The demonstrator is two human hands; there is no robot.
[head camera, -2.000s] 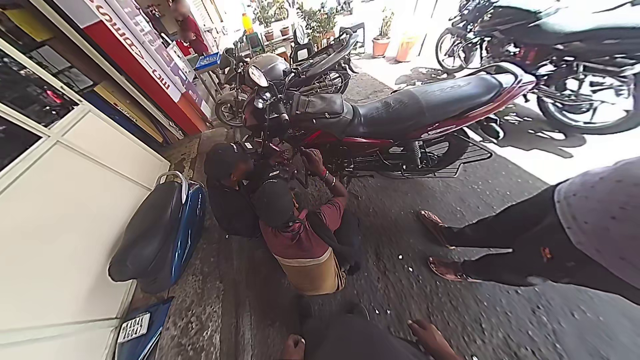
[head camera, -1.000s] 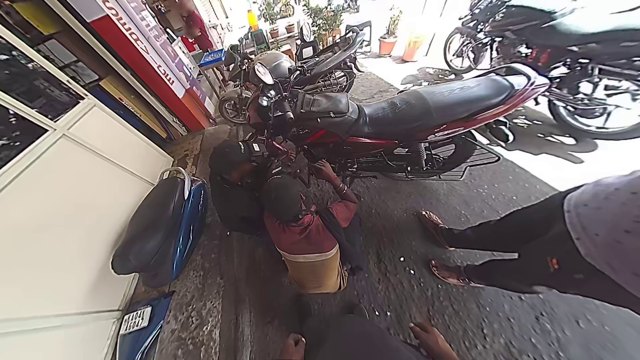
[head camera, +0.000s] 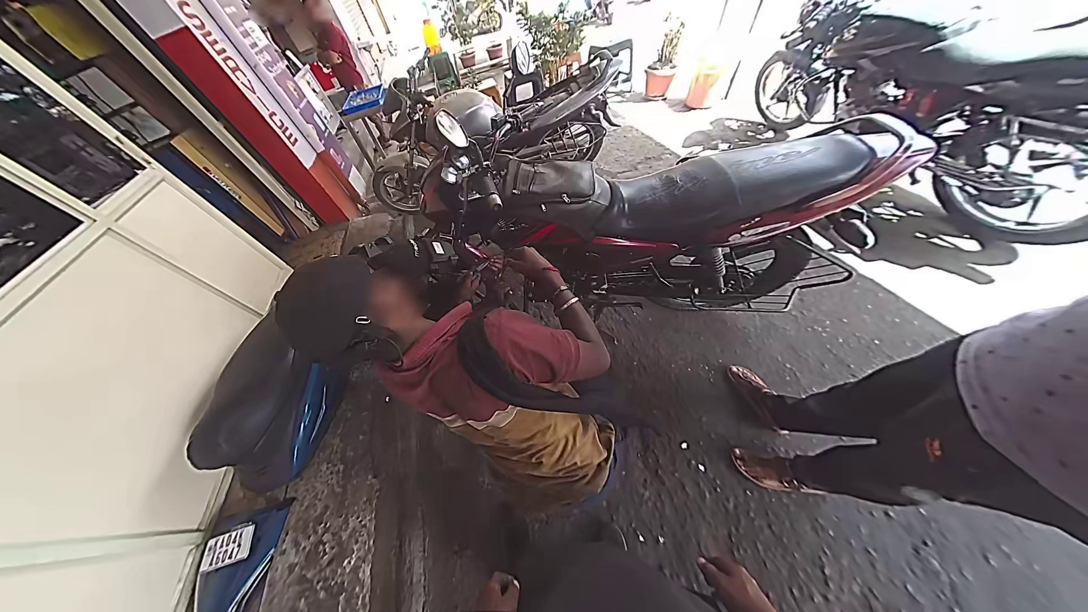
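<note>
At the bottom edge, my left hand (head camera: 501, 591) shows only in part beside my dark clothing, its fingers seeming curled. My right hand (head camera: 735, 582) lies low on the other side of that clothing, over the asphalt, with one finger or thumb pointing out. Nothing is visible in either hand, and both are cut off by the frame. In front of me a person in a maroon and tan shirt (head camera: 535, 442) and dark cap crouches, hands at the front of a red and black motorcycle (head camera: 646, 204). What those hands hold is unclear.
A person in dark trousers (head camera: 884, 425) stands at the right. A blue two-wheeler with a black seat (head camera: 246, 408) is by the pale panelled wall (head camera: 110, 340). More motorcycles (head camera: 977, 110), potted plants (head camera: 660, 81) and a blue tray (head camera: 364, 100) are farther back.
The crouching person in maroon has leaned left, head now turned sideways. The second crouching person, in dark clothing, seen before at the left, is now mostly hidden. My hands show no plain change.
</note>
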